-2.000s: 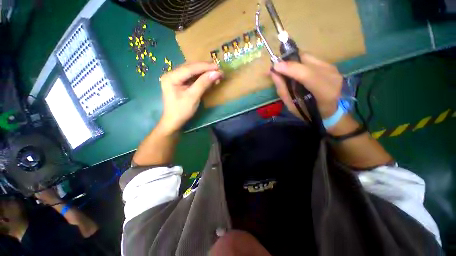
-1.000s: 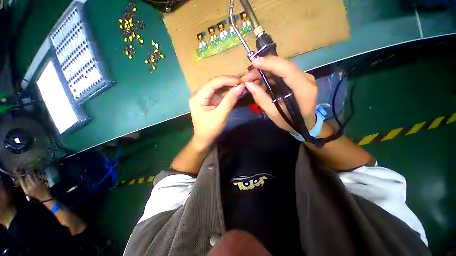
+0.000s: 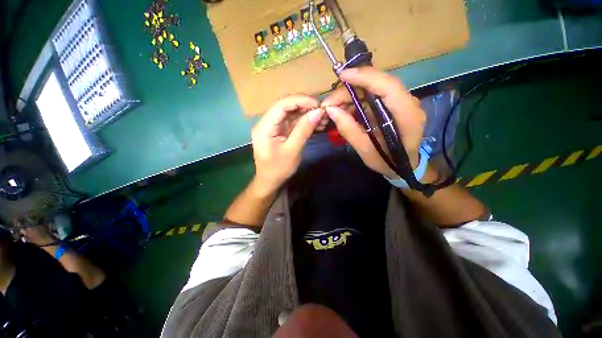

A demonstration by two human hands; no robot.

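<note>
My right hand (image 3: 389, 122) holds the soldering iron (image 3: 360, 56), its tip and curved feed tube pointing up over the work board (image 3: 402, 30). The thumb and forefinger of my left hand (image 3: 284, 138) meet my right fingertips just below the board's near edge. Something tiny is pinched between the fingertips, mostly hidden; I cannot tell what it is. The circuit board strip (image 3: 285, 57) lies on the work board with several dark and orange parts standing along its far side. Loose yellow-and-black components (image 3: 160, 33) lie left of the work board.
Component trays (image 3: 92, 66) and a plain white tray (image 3: 64, 123) lie at the far left. A dark fan (image 3: 14, 183) and another person's arm (image 3: 76, 264) are at the lower left. A black cable (image 3: 462, 125) hangs right of my wrist, near the bench edge.
My left hand has left the circuit board strip and come together with my right fingertips at the bench edge. The iron has come back nearer to me. The view has shifted slightly.
</note>
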